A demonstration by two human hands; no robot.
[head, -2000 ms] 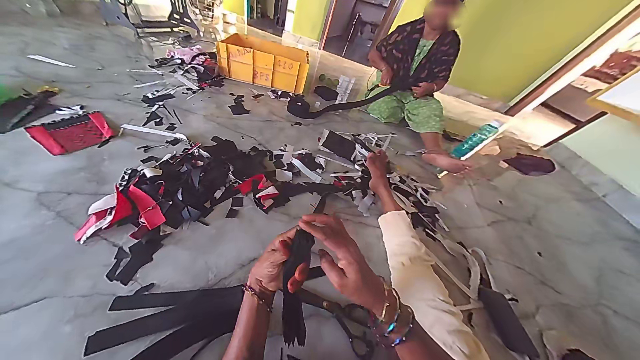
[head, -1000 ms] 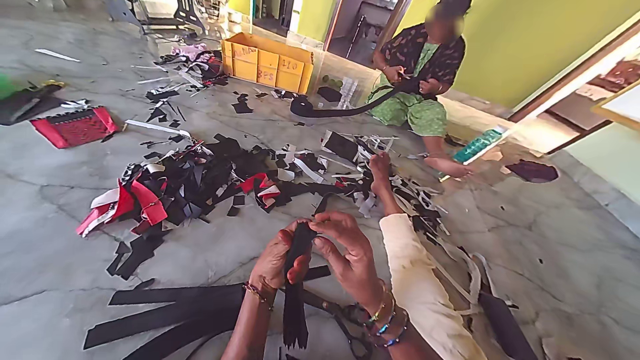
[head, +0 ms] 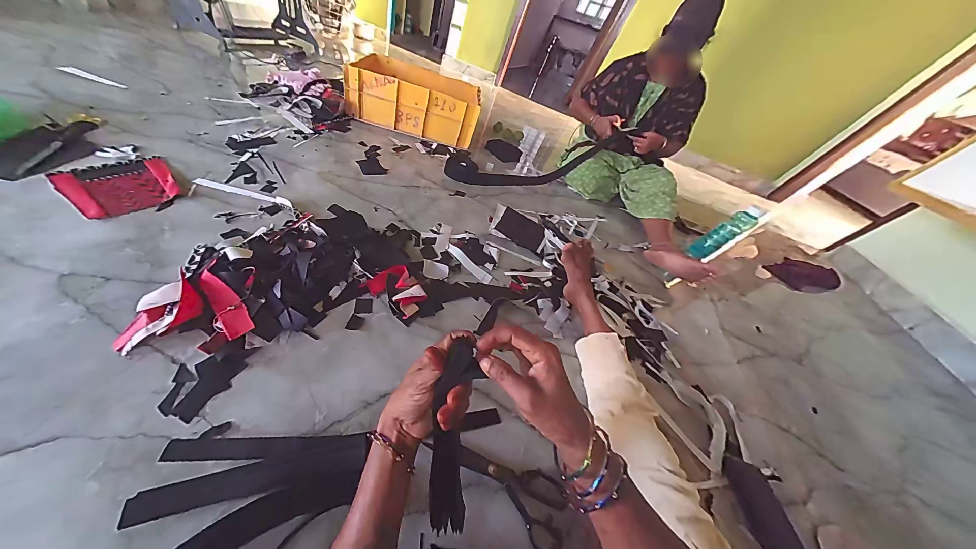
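My left hand (head: 423,389) grips a bundle of black fabric strips (head: 447,473) whose frayed ends hang down toward the floor. At the top of the bundle, the thumb and fingers of my right hand (head: 526,374) pinch the edge of a black strip. Bracelets circle both wrists. Beneath my left forearm, long black strips (head: 252,473) lie fanned out on the floor. A pair of dark-handled scissors (head: 526,488) rests below my right hand, partly hidden by my wrist.
Black, white and red fabric scraps (head: 305,274) are heaped ahead. A yellow box (head: 412,103) bearing writing stands farther back. Another person (head: 640,114) sits cutting or handling a long black strip. A teal bottle (head: 724,232) and a red woven piece (head: 114,187) lie on the marble floor.
My right hand has shifted slightly at the top of the bundle, while my left hand keeps its hold. The other person's hands have come together higher on their black strip.
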